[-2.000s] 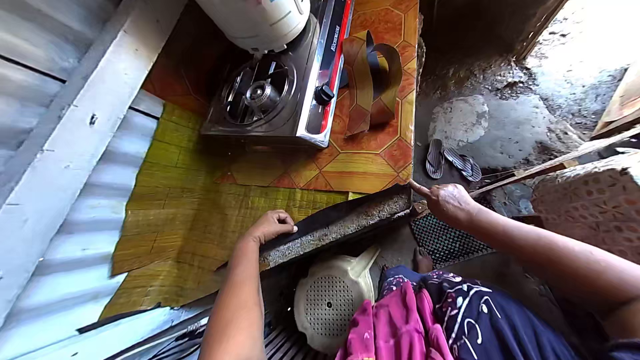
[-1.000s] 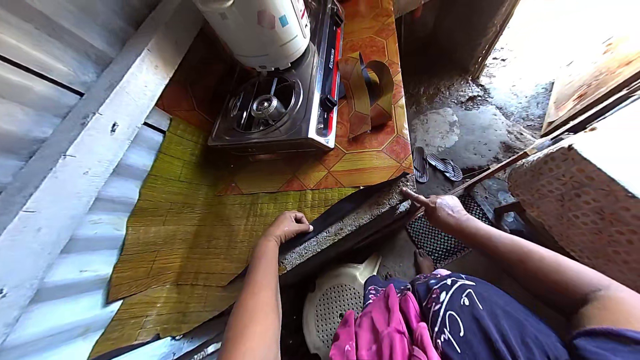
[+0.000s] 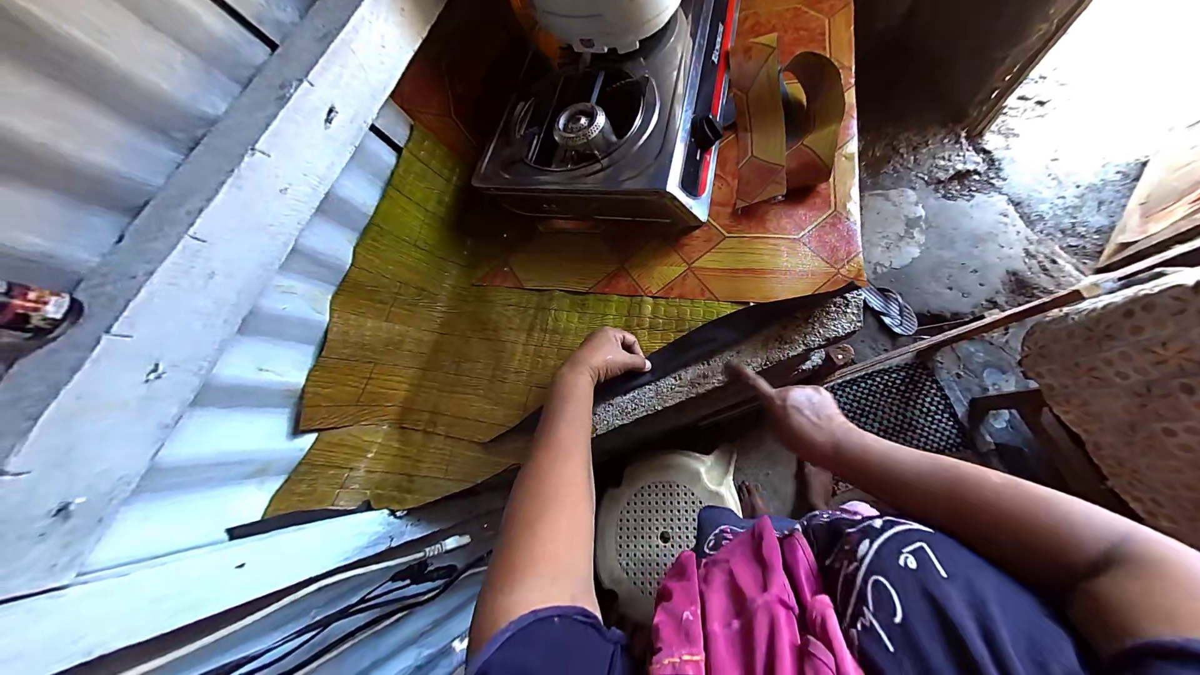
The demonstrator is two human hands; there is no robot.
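Note:
With thumb and fingers closed on it, my left hand [image 3: 609, 356] pinches the folded-back edge of a vinyl floor-type sheet [image 3: 422, 337], whose dark underside [image 3: 722, 339] shows. The rough concrete edge [image 3: 675, 392] of the counter lies bare beside that fold. My right hand [image 3: 797, 412] points its index finger at this edge and holds nothing that I can see. An orange-patterned vinyl sheet [image 3: 759, 262] covers the counter farther back, under a gas stove [image 3: 600, 141]. Curled strips of vinyl [image 3: 787, 122] lie right of the stove.
A pale pot [image 3: 605, 19] sits on the stove's far part. Below the counter stands a perforated plastic stool [image 3: 656, 534]. Cables [image 3: 375, 581] run at lower left by a white-painted beam [image 3: 187, 272]. A sandal [image 3: 891, 309] and a dark woven mat [image 3: 900, 408] are at right.
My right hand has moved left along the concrete edge from its right end, finger still extended. My left hand keeps its pinch on the folded sheet.

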